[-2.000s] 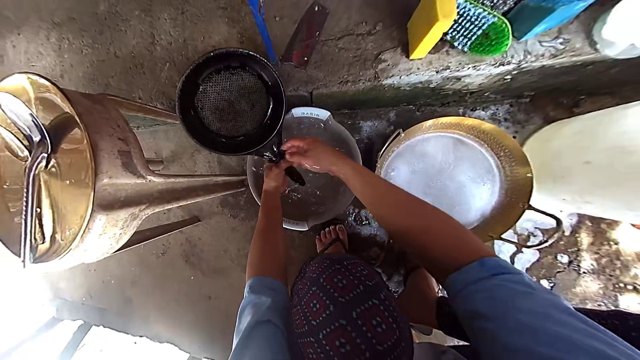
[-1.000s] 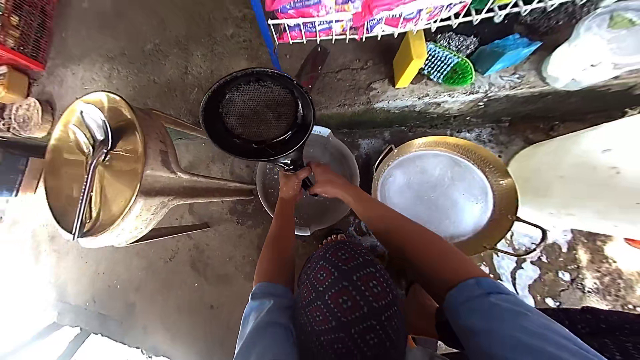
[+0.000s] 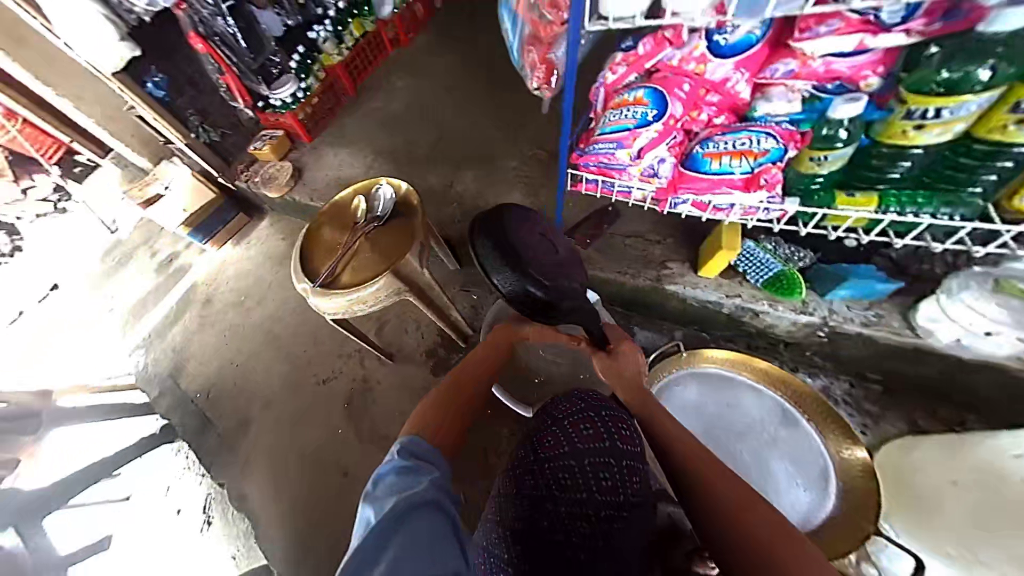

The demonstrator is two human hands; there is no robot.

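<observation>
A black frying pan [image 3: 532, 256] is held tilted over a grey basin [image 3: 552, 372], with its dark outer side showing. My right hand [image 3: 622, 360] is closed around the pan's handle. My left hand [image 3: 532, 334] lies beneath the pan near the handle; its fingers are partly hidden, and whether it grips the pan is unclear. To the right, a wide gold-coloured two-handled pan [image 3: 852, 456] holds whitish liquid, close to my right forearm.
A stool [image 3: 360, 302] on the left bears a gold-coloured lid or tray [image 3: 324, 232] with spoons [image 3: 372, 212]. A wire rack [image 3: 720, 212] of detergent packs and bottles stands ahead. A yellow sponge [image 3: 720, 250] and green brush [image 3: 780, 276] lie on the ledge.
The frying pan has turned over from its inside showing to its outer side showing. My view has swung up and left, bringing more of the rack into sight.
</observation>
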